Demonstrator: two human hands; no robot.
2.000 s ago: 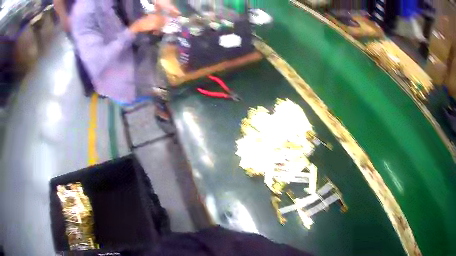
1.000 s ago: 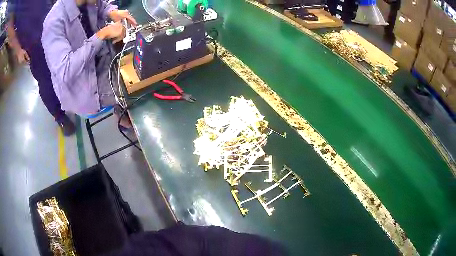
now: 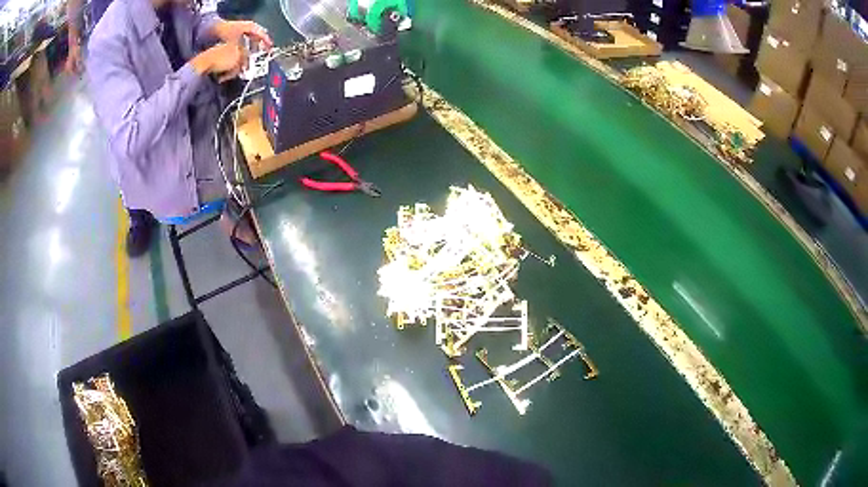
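A heap of wired contact assemblies (image 3: pixel 447 262), white leads with brass ends, lies on the glossy dark green bench (image 3: pixel 628 418). Its top is overexposed. A ladder-shaped wired contact assembly (image 3: pixel 522 369) lies flat just below the heap, nearer to me. Red-handled pliers (image 3: pixel 340 177) lie beyond the heap with their jaws pointing right. Neither of my hands is in the picture. Only a dark sleeve or piece of clothing (image 3: pixel 400 461) shows at the bottom edge.
A black crate (image 3: pixel 181 380) with brass assemblies stands at lower left. A person (image 3: pixel 152 114) works by a black machine (image 3: pixel 333 90) on a wooden board (image 3: pixel 255 143). The green conveyor belt (image 3: pixel 590 171) with its cream rail (image 3: pixel 571 238) runs along the right. Cardboard boxes (image 3: pixel 828 95) stand beyond.
The view has swung right since the oldest frame, so the bench things sit further left, and the picture is sharper. The second person behind the seated one is now mostly hidden. The heap looks unchanged.
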